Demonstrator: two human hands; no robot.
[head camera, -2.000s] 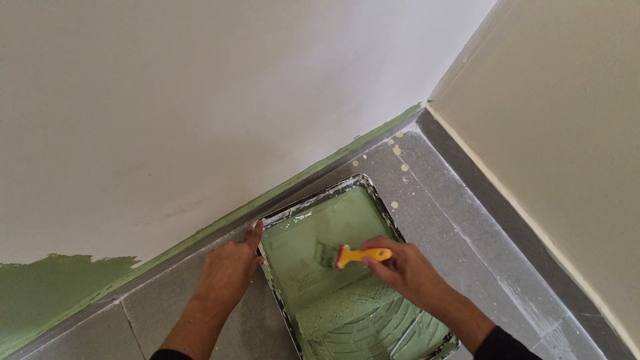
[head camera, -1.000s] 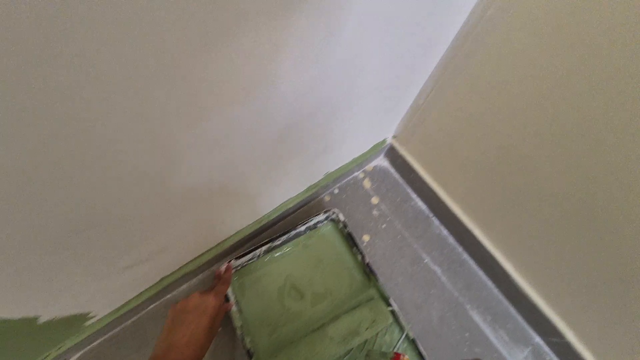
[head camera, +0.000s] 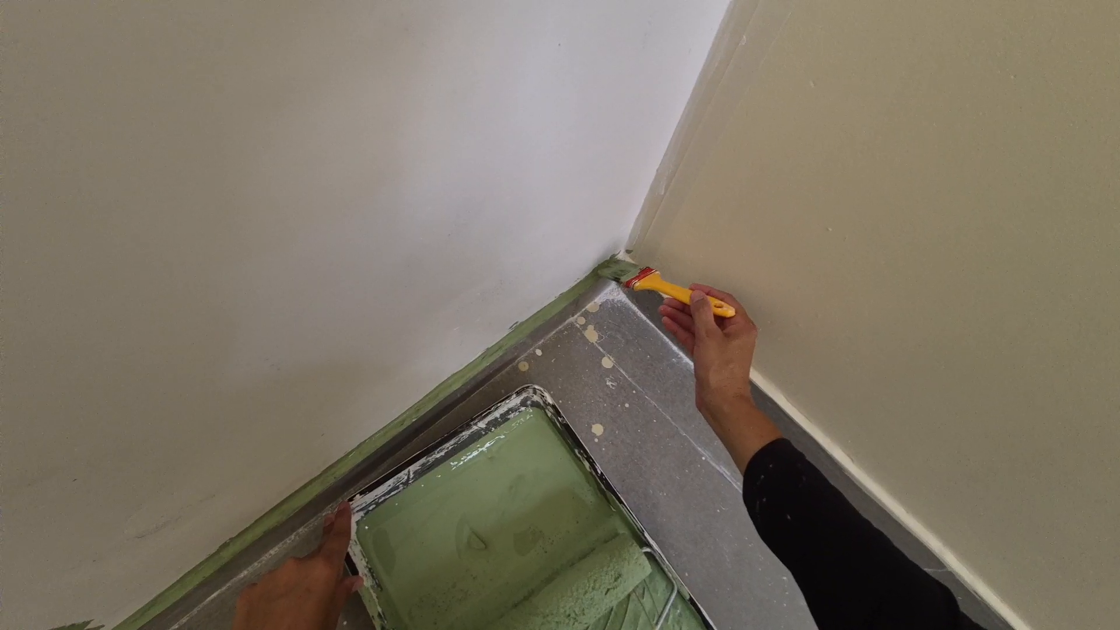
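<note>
My right hand (head camera: 719, 339) grips the yellow handle of a small paintbrush (head camera: 678, 290). Its green-coated bristles touch the foot of the white wall, right at the corner with the beige wall. A strip of green paint (head camera: 455, 378) runs along the bottom of the white wall. My left hand (head camera: 306, 573) rests its fingers on the upper left corner of a black paint tray (head camera: 577, 446), thumb against the tray's side. Green paint (head camera: 490, 507) fills the tray's well, and a green-coated paint roller (head camera: 591, 584) lies across its lower part.
The beige wall (head camera: 927, 262) rises at the right, with a grey baseboard (head camera: 779, 398) at its foot. Grey floor tiles (head camera: 656, 464) carry dried cream paint spots near the corner. The white wall (head camera: 350, 219) borders the tray's left side, above another grey baseboard.
The paintbrush in my right hand was over the tray two seconds ago and is now at the wall corner. My left hand stays at the tray's corner.
</note>
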